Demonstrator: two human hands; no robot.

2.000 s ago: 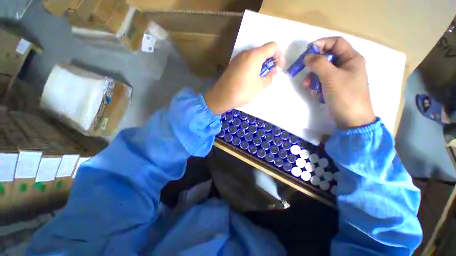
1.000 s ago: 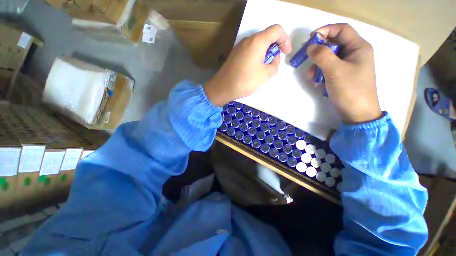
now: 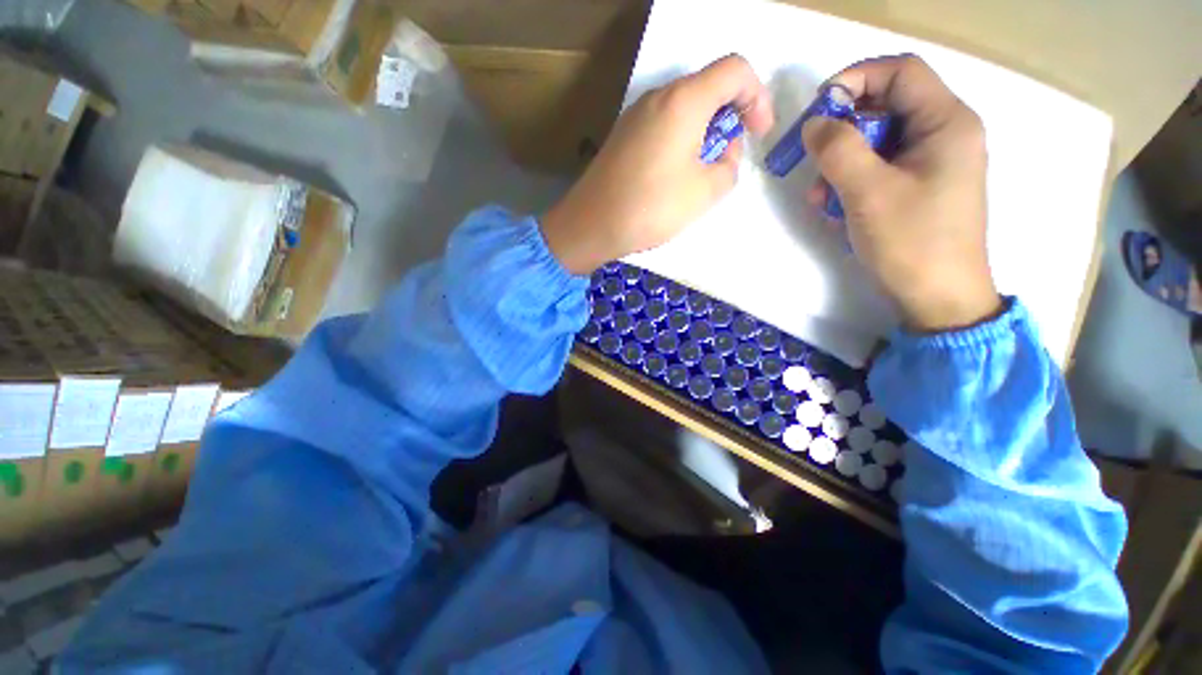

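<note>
My left hand [image 3: 679, 165] is curled around a blue capacitor [image 3: 721, 133] above the white separator sheet [image 3: 738, 237]. My right hand [image 3: 910, 185] holds several blue capacitors; one [image 3: 800, 139] is pinched between thumb and fingers and points down-left toward my left hand. The two hands are apart. Below the sheet, packed capacitor rows [image 3: 686, 350] stand along the near edge of the open carton [image 3: 738, 455], blue ends at left and silver-white ends [image 3: 834, 425] at right. My right sleeve hides the rows' right end.
A white sheet stack [image 3: 204, 237] lies on a low box at left. Closed cartons [image 3: 92, 488] with white labels and green dots stand nearer at left. More brown cartons [image 3: 270, 33] stand at the back left. A blue slipper [image 3: 1160, 270] shows on the floor at right.
The hands and carton have shifted slightly in view since two seconds ago. Both hands keep hold of capacitors; the right-hand capacitor still points toward my left hand.
</note>
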